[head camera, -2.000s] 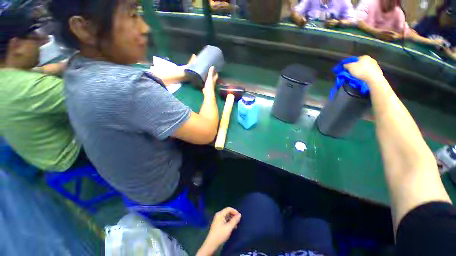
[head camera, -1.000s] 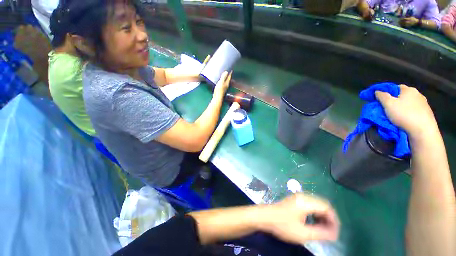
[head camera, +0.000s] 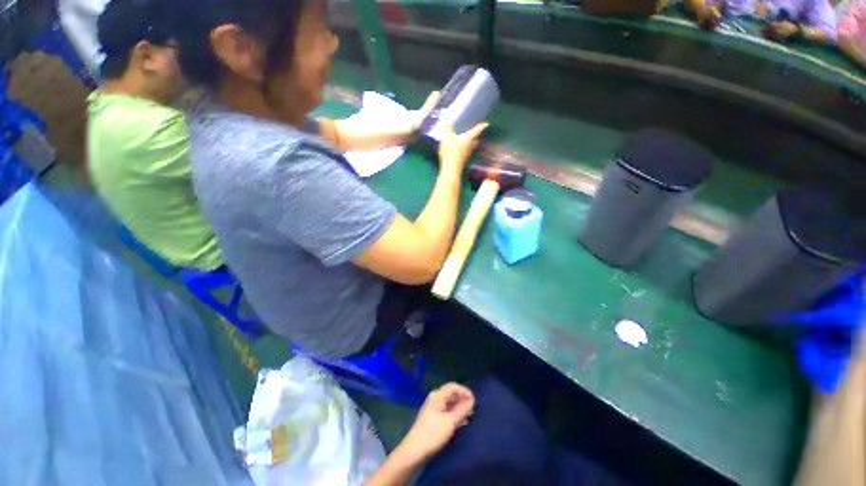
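A grey tapered unit with a black top (head camera: 760, 271) stands tilted on the green bench at the right. A bright blue cloth (head camera: 826, 337) hangs at its near right side, blurred. My right hand (head camera: 855, 365) is at the right edge by the cloth, mostly cut off and blurred; it appears to hold the cloth. A second grey unit (head camera: 627, 214) stands to the left, black top up. My left hand (head camera: 448, 414) is low over my lap, away from the bench, fingers loosely curled, nothing seen in it.
A light-blue bottle (head camera: 517, 231) and a mallet (head camera: 467, 237) are on the bench at centre. A seated person (head camera: 294, 199) at left holds another grey unit (head camera: 465, 102). A small white spot (head camera: 630, 332) is near the front edge. A white bag (head camera: 304, 427) is below.
My left hand has drawn back from over the bench edge to my lap. The cloth and my right hand have moved down off the unit's top towards the right edge. The view has shifted.
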